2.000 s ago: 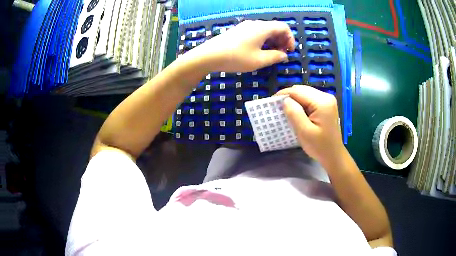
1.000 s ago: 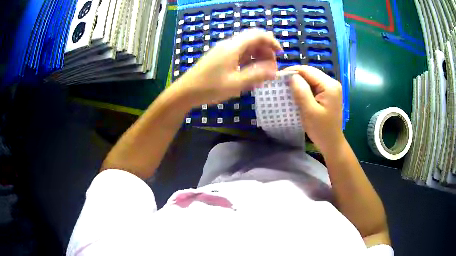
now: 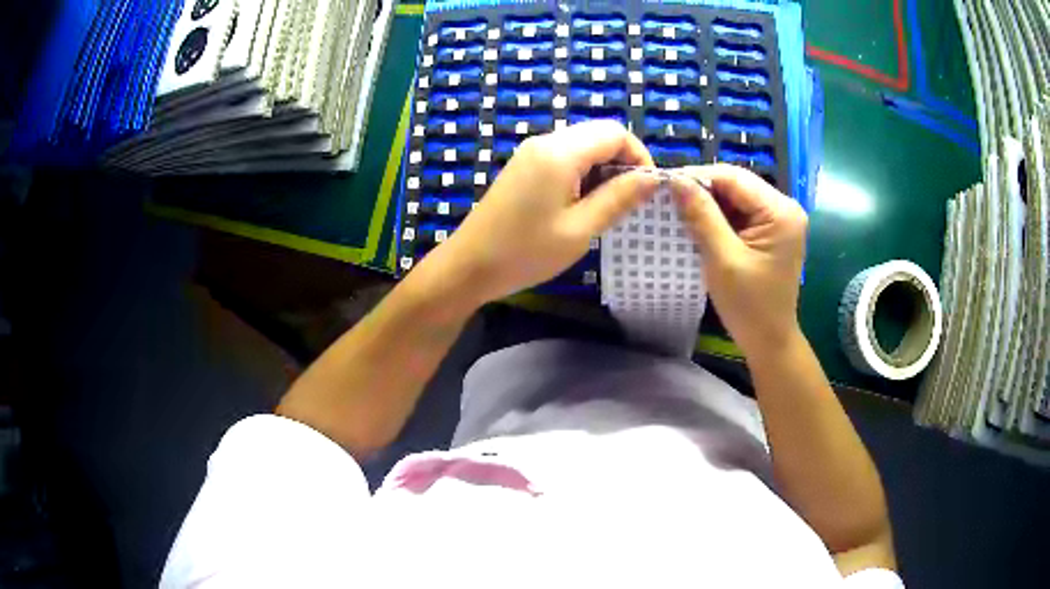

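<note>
A white label strip (image 3: 654,259) with a grid of small dark squares hangs below my two hands, over the near edge of a black tray. My right hand (image 3: 748,236) grips the strip's top edge. My left hand (image 3: 564,207) is at the same edge, thumb and forefinger pinched on its left part; whether a single label is between them is too small to tell. The black tray (image 3: 702,112) shows blue in its openings and rows of small white squares, fewer in the right column. My hands cover its lower middle.
The tray lies on blue sheets (image 3: 813,127) on a green bench (image 3: 858,236). A label roll (image 3: 892,319) lies at the right, beside a tall stack of layers (image 3: 996,288). More layered pieces (image 3: 259,98) and blue sheets (image 3: 98,81) stand at the left.
My left hand has come down from over the tray to the strip's top edge, beside my right hand. The strip now hangs longer, and its top edge is bent at the fingers.
</note>
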